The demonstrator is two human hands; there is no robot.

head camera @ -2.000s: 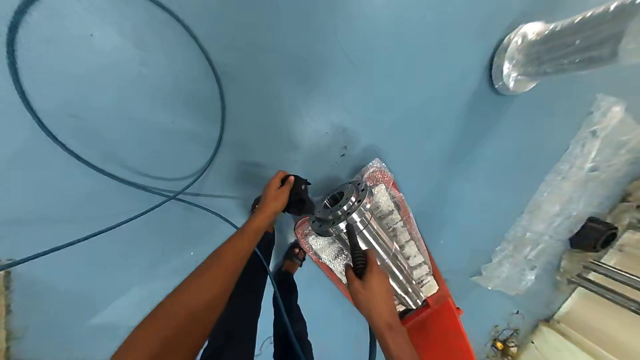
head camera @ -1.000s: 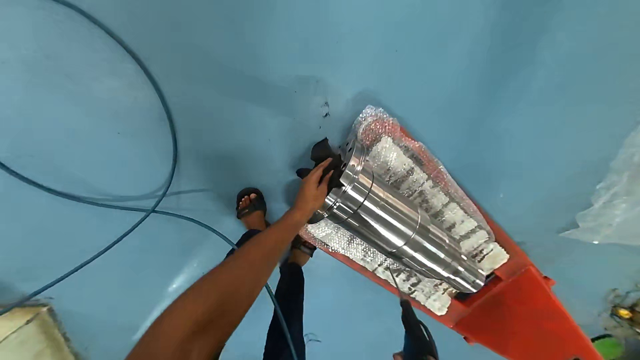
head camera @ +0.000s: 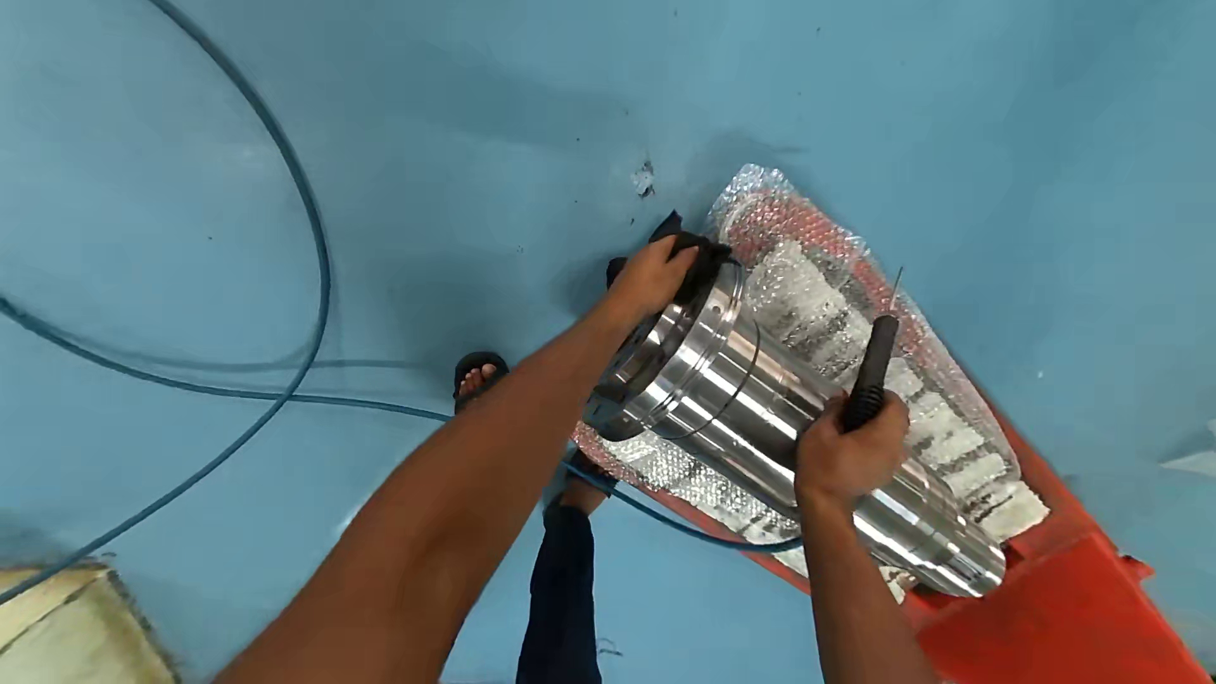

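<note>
A polished metal cylinder [head camera: 760,408] with a flanged end lies slantwise on bubble wrap [head camera: 760,209] and white padding over a red support [head camera: 1054,608]. At the flanged end, my left hand [head camera: 655,275] grips a black cloth [head camera: 701,266], pressed to the rim. My right hand [head camera: 850,446] is closed around the black ribbed handle of an air blow gun [head camera: 874,370], whose thin nozzle points up and away, above the cylinder's side. A thin dark ring or cord [head camera: 746,375] loops around the cylinder near the flange.
A blue hose [head camera: 318,266] loops over the blue floor at the left and passes under my arms toward my right hand. My sandalled foot [head camera: 478,372] stands left of the cylinder. A pale slab or box [head camera: 81,627] sits at the lower left corner.
The black cloth in my left hand has moved onto the cylinder's flanged rim since two seconds ago. My right hand with the tool has come up over the cylinder from its lower side, where it was one second ago.
</note>
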